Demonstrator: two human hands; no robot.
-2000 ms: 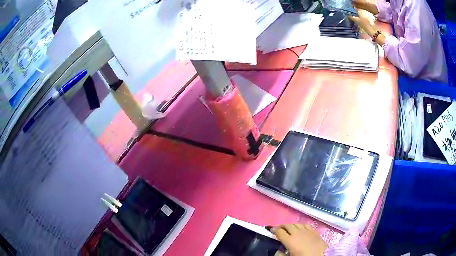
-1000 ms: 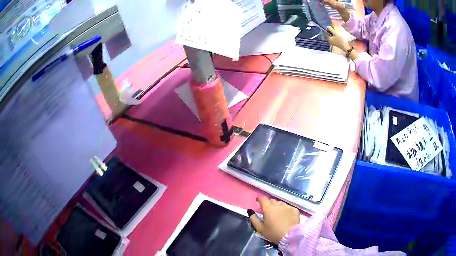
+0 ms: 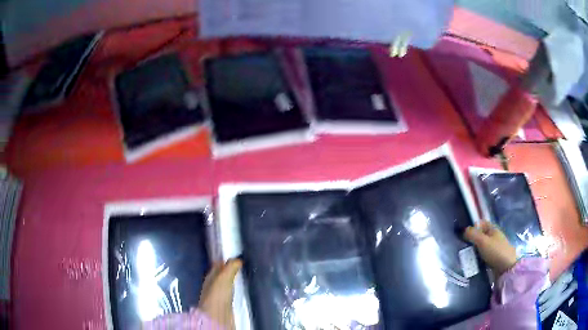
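Blurred view. A dark tablet under glossy film (image 3: 290, 248) lies in front of me on a white backing. A second dark film-covered tablet (image 3: 412, 251) is tilted and overlaps its right side, with a small white label near its right edge. My right hand (image 3: 493, 248) holds this tilted tablet by its right edge, thumb on top. My left hand (image 3: 219, 293) is at the first tablet's left edge, fingertips on its border; its other fingers are hidden. Another tablet (image 3: 158, 264) lies to the left of my left hand.
Three dark labelled tablets (image 3: 158, 100) lie in a row at the back of the pink-red bench (image 3: 58, 225), below a large sheet (image 3: 322, 19) with pale clips (image 3: 400, 45). Another tablet (image 3: 512, 206) lies right, near the wrapped post (image 3: 509, 122). A layered stack (image 3: 8, 232) is at far left.
The view has swung left and down. My left hand has come into view. My right hand has moved onto the edge of a tablet that now overlaps another.
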